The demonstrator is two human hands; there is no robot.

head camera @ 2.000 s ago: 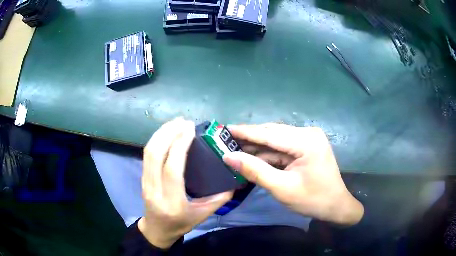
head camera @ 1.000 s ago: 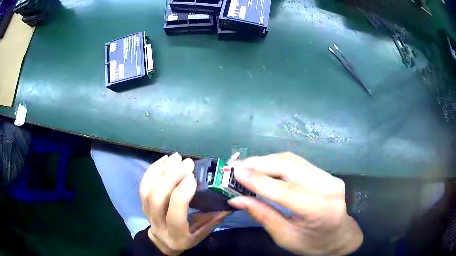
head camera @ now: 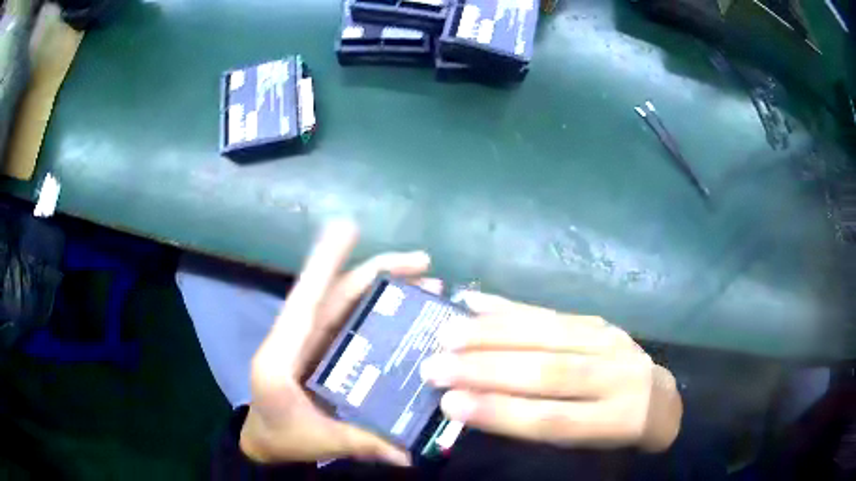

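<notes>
A dark square controller module (head camera: 380, 352) with a white printed label is held between my hands near the bench's front edge, label side up. A green board edge and a white strip show at its lower right end. My left hand (head camera: 300, 376) holds it from the left and below, with the index finger raised and blurred. My right hand (head camera: 563, 376) lies with its fingertips on the label and its right end. Most of the display end is hidden by my right fingers.
Another labelled module (head camera: 265, 108) lies on the green bench (head camera: 394, 169) at the left. Several modules (head camera: 488, 33) are stacked at the back. Tweezers (head camera: 673, 148) lie at the right. Brown cardboard (head camera: 42, 103) is at the far left, with a sleeve beside it.
The module has turned so its label faces up and its display end points to the lower right. My left index finger has lifted off. A sleeve has appeared at the far left. The view has shifted slightly.
</notes>
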